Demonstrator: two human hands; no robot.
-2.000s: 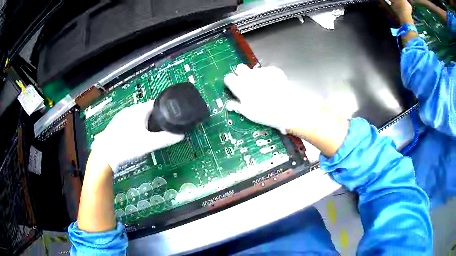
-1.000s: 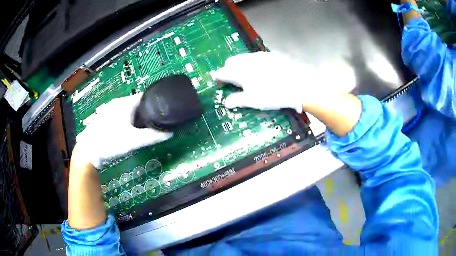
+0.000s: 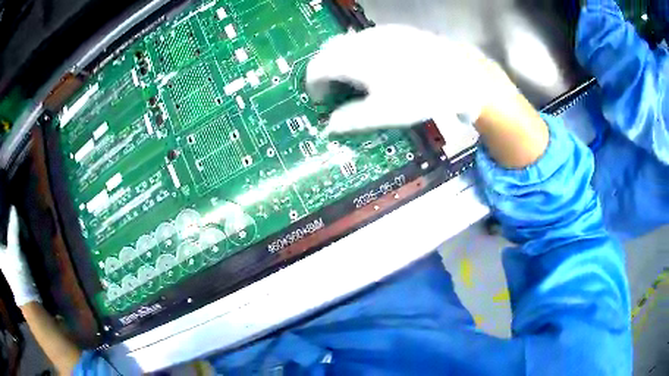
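The green printed circuit board [image 3: 257, 158] lies in its black carrier with red-brown edge bars [image 3: 293, 239]. White circles run in rows along its near left edge. My right hand [image 3: 396, 77], in a white glove, is over the board's right part with fingers curled and thumb apart. Its fingertips are at or just above the board; whether they hold a small part cannot be told. My left hand [image 3: 16, 261], gloved, is at the far left edge of the picture, beside the carrier and partly cut off. The black round-headed item is not in view.
The carrier sits between silver conveyor rails [image 3: 315, 283]. A shiny dark metal surface [image 3: 524, 51] lies to the right. Another person's blue sleeve [image 3: 631, 88] is at the right edge. Yellow-marked grey floor [image 3: 473, 283] shows below.
My left hand has left the board with the black item and moved to the far left, uncovering the board's middle. My right hand stays over the right part. The view has shifted, so the board sits higher and further left.
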